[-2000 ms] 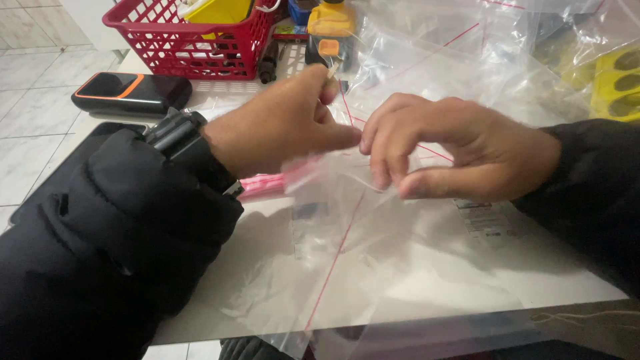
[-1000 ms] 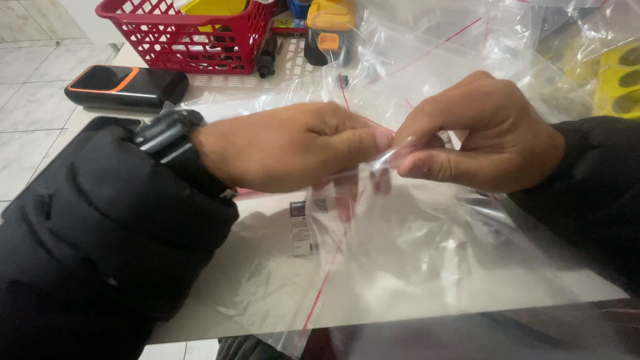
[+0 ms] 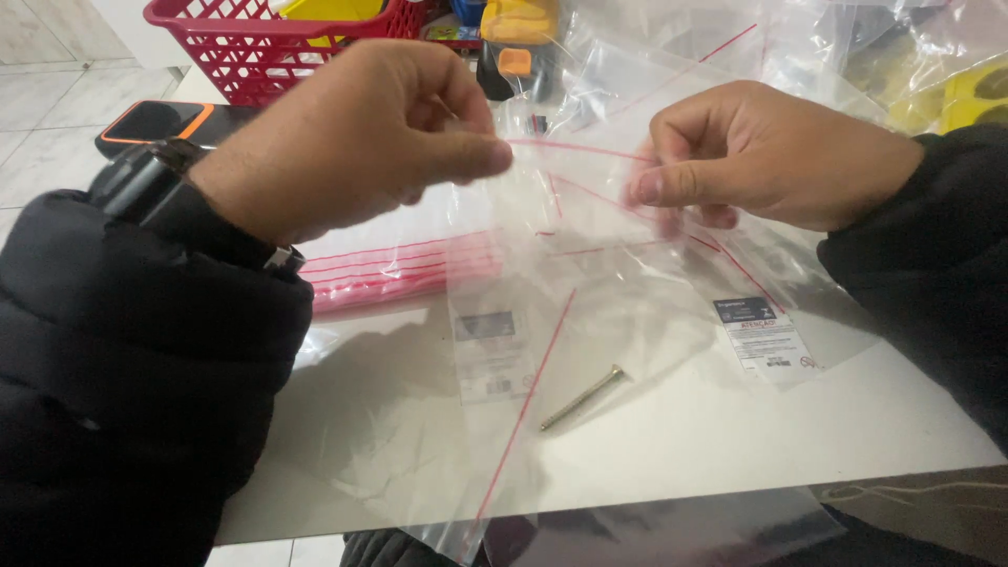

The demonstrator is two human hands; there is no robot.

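My left hand (image 3: 370,134) pinches the top edge of a clear zip bag (image 3: 583,205) with a red seal line, at the upper middle. My right hand (image 3: 756,157), slightly blurred, is at the bag's other side with thumb and fingers closed on the film. A printed label shows on the hanging plastic, and another label (image 3: 760,335) lies to the right on clear plastic. Below the hands, a metal screw (image 3: 583,398) lies slanted, seen on or through clear film over the white table (image 3: 709,441). A stack of red-edged zip bags (image 3: 402,272) lies beyond my left wrist.
A red plastic basket (image 3: 236,59) stands at the back left, beside a black and orange device (image 3: 157,122). A yellow and black tool (image 3: 516,47) is at the back middle. Loose clear bags (image 3: 709,55) cover the back right, near a yellow holed tray (image 3: 976,94).
My hands, close together one second ago, have moved apart with the bag between them. The screw and the label at the right now show plainly.
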